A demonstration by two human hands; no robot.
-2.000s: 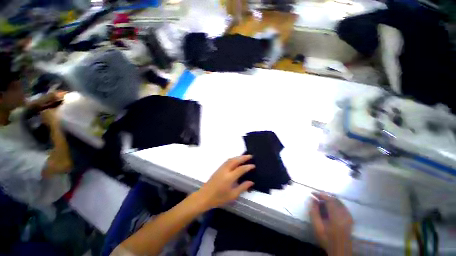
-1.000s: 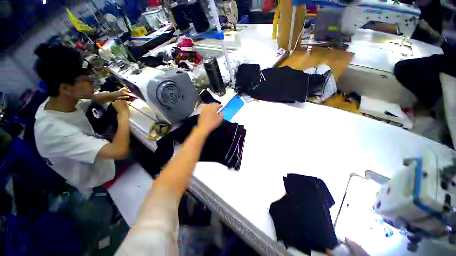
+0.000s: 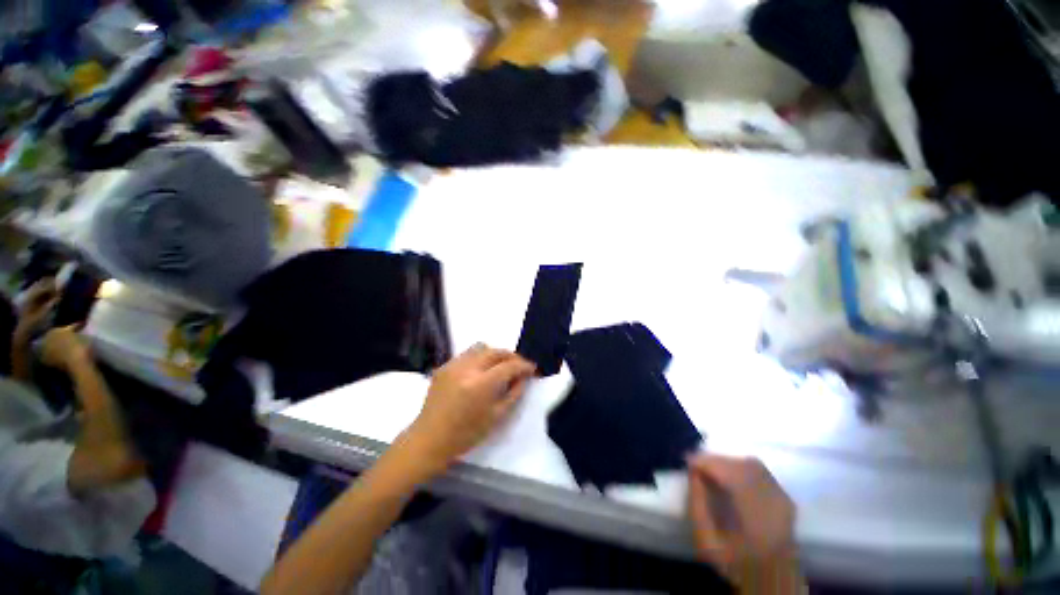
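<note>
My left hand (image 3: 471, 401) holds the lower end of a narrow black strip (image 3: 552, 312) between thumb and fingers, over the white table. A small stack of black pieces (image 3: 622, 407) lies just right of the strip. My right hand (image 3: 742, 511) is at the stack's lower right corner, blurred; whether its fingers grip a piece or a small tool cannot be told. A thick black panel bundle (image 3: 337, 314) lies at the table's left edge. The sewing machine head (image 3: 860, 291) is at the right.
Scissors with yellow and green loops (image 3: 1014, 529) lie at the lower right. A grey machine part (image 3: 180, 227) and a blue piece (image 3: 381, 212) are at the left. More black fabric (image 3: 488, 114) lies at the back. Another person's arm (image 3: 99, 407) shows at far left.
My left hand has come back from over the panel bundle and now holds a narrow strip beside the stack. The view has turned, and my right hand shows more fully.
</note>
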